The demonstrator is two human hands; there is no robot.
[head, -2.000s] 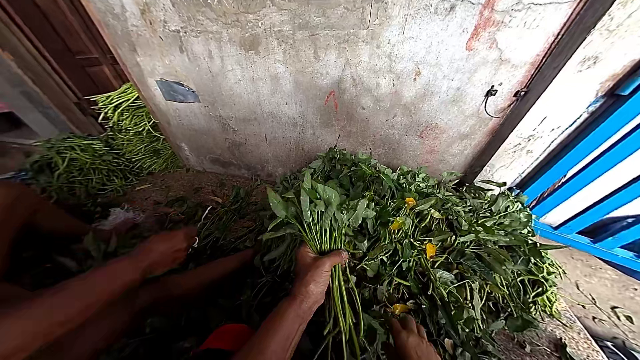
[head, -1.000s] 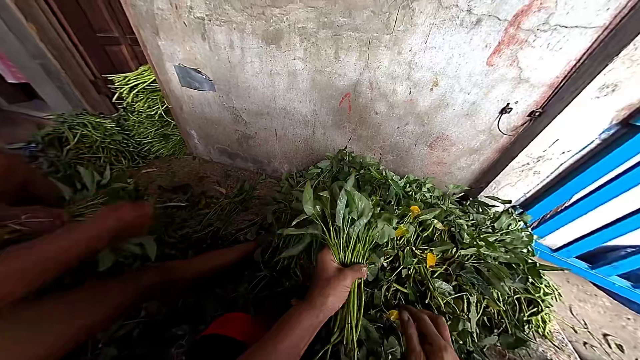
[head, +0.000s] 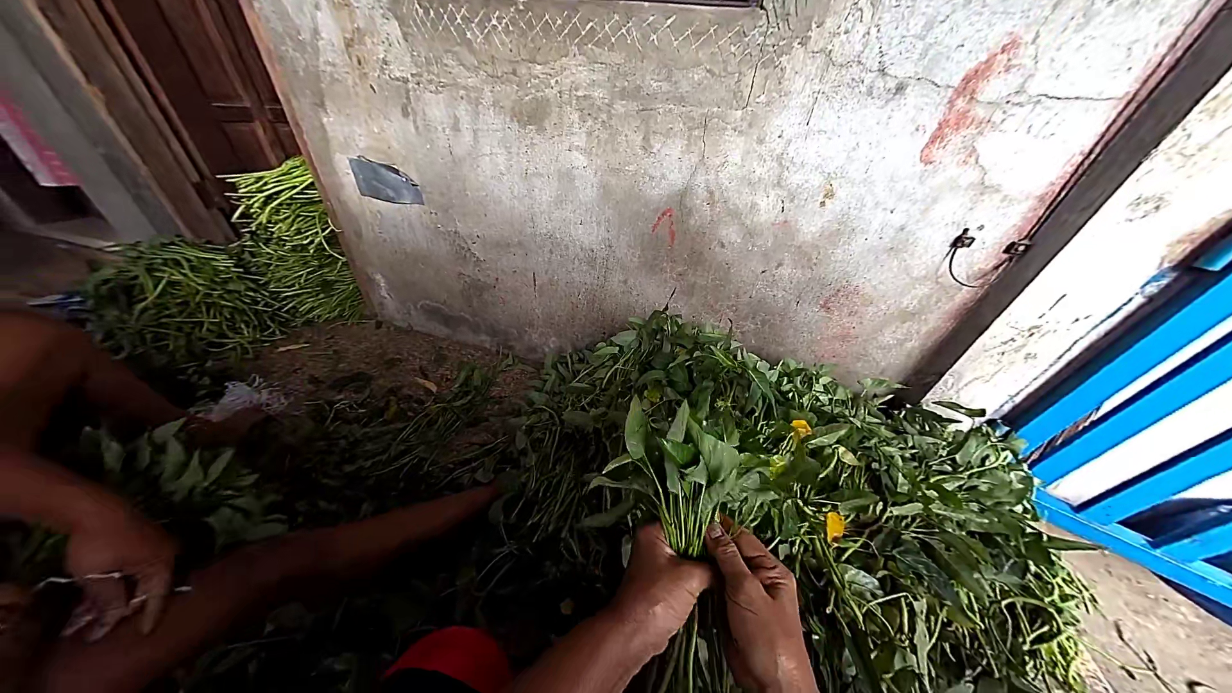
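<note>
A bunch of long-stemmed leafy greens (head: 688,481), which look like water spinach, stands upright with leaves on top in front of me. My left hand (head: 664,582) is closed around its stems. My right hand (head: 760,597) touches the right side of the same stems, thumb and fingers bent around some of them. Behind and to the right spreads a big heap of the same greens (head: 924,510), with a few yellow leaves in it. The lower stems are partly hidden by my hands.
At the left, a person's hand (head: 120,568) and leg are near another bunch of greens (head: 178,472). Stacked greens (head: 294,241) lean by a wooden door. A weathered wall (head: 577,192) rises behind the heap; a blue metal gate (head: 1145,433) stands at the right.
My right hand has moved from the heap to the stems in my left hand. The other person's hand at the left has moved lower.
</note>
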